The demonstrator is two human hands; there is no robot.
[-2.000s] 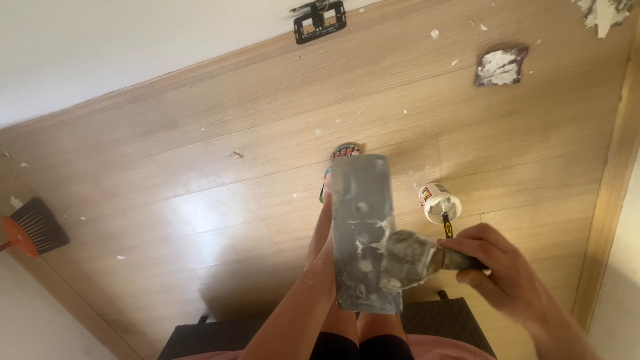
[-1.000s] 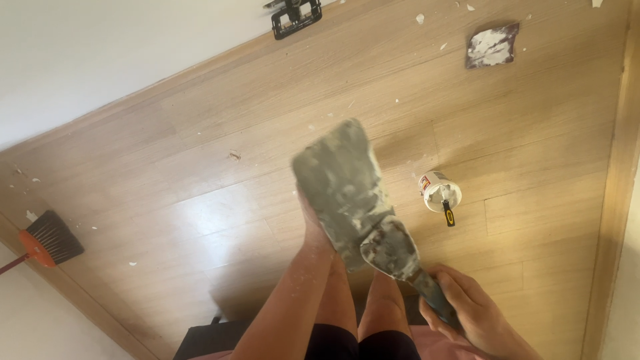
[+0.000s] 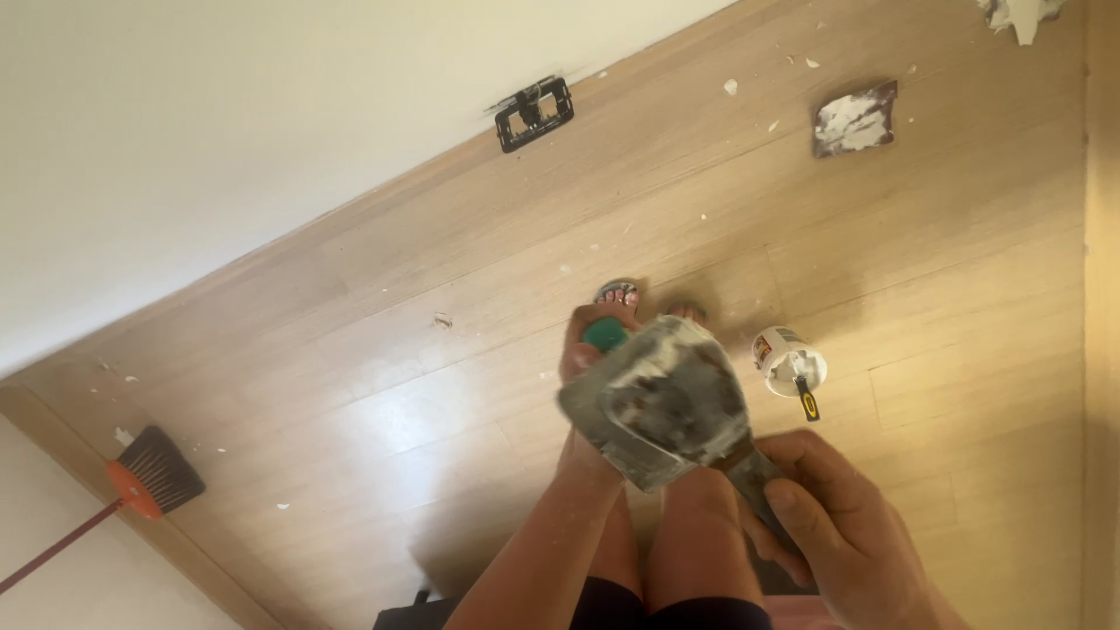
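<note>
My left hand [image 3: 588, 337] grips the green handle of a plastering trowel [image 3: 634, 472], whose flat metal blade is tilted and smeared with white filler. In my right hand [image 3: 840, 516] is a putty knife [image 3: 678, 407], its broad, dirty blade lying over the trowel blade and partly hiding it. Filler shows along the edges of both blades. To the right of the tools, a white tub [image 3: 776, 352] of filler stands on the floor with a small black-and-yellow handled tool [image 3: 807, 400] in it.
A black plastic frame [image 3: 535, 114] lies by the wall. Back right is a filler-smeared dark sheet [image 3: 855, 120], with white scraps around it. An orange broom [image 3: 144, 486] rests at the left by the skirting board. My feet in sandals [image 3: 618, 293] are just beyond my hands.
The trowel has turned from its long upright position to a slanted one, and its green handle has come into view. The putty knife has moved up onto the trowel blade.
</note>
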